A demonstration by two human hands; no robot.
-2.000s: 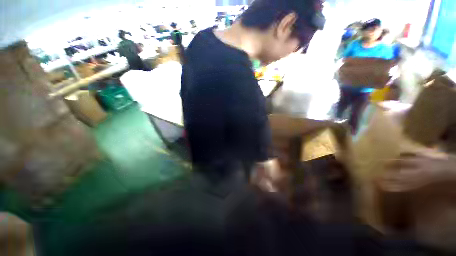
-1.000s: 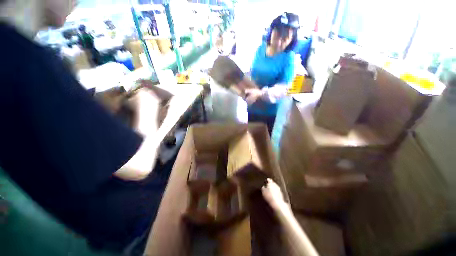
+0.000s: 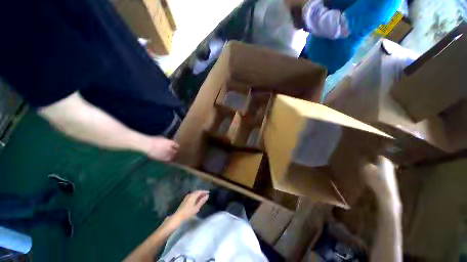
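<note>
A large open master carton [image 3: 276, 66] stands in front of me. Several smaller inner boxes [image 3: 241, 169] stand inside it, with grey surfaces showing in some. My right hand [image 3: 381, 176] is blurred and grips the right side of a tilted, open inner box [image 3: 280, 140], raised over the carton's right side. A grey rounded item [image 3: 317, 142] shows inside that box. My left hand [image 3: 194, 203] is empty, with its fingers extended, just outside the carton's near edge.
A person in dark clothes [image 3: 92, 61] stands at left, with a hand on the carton's left rim. Another person in blue [image 3: 353, 30] is beyond the carton. More open cartons [image 3: 435, 82] stand at right. A white table [image 3: 197, 20] is at the back.
My view has tilted down. The inner box at the right has risen and tipped open towards me with my right hand. My left hand has come into view. The dark-clothed person's hand now rests on the carton rim.
</note>
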